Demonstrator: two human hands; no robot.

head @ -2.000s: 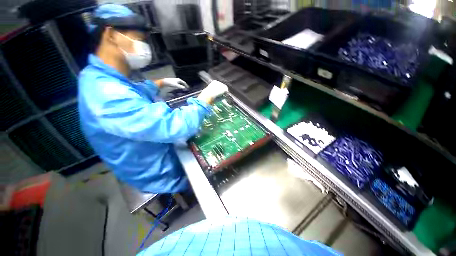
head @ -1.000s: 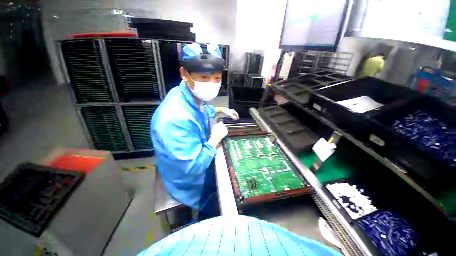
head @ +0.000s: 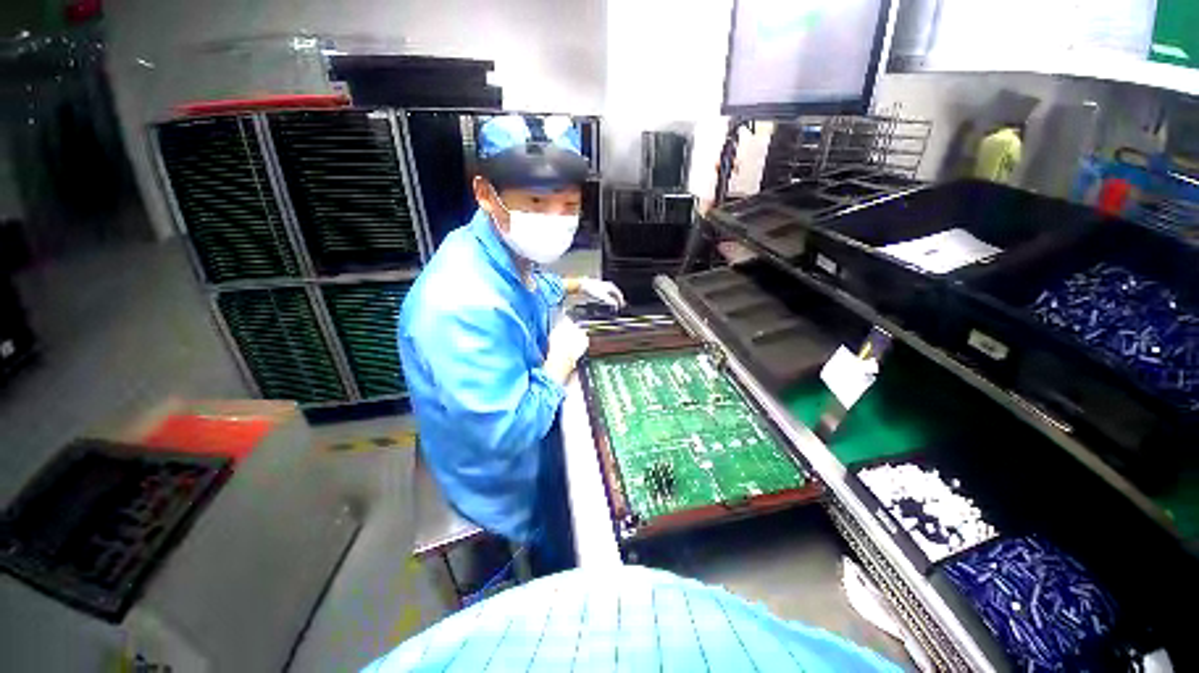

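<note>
A green circuit board [head: 697, 427] with white connectors and a small dark part cluster near its front left lies in a dark carrier with reddish-brown edge bars [head: 723, 510]. It sits on the line in front of me. To its right are a bin of white connectors [head: 927, 506] and a bin of blue-violet capacitors [head: 1032, 598]. Neither of my hands is in the picture. Only my blue smock shows at the bottom edge.
A masked neighbouring worker [head: 480, 355] in blue with white gloves sits at the board's left. Large black totes [head: 907, 296] stand on the upper shelf at right. Conveyor rail [head: 874, 533] runs beside the bins. Racks [head: 289, 250] stand behind; a dark tray [head: 112, 519] lies at left.
My view has swung left and up since the first frame, then shifted slightly. The neighbour's hands have moved off the board, and the neighbour's face has turned towards me.
</note>
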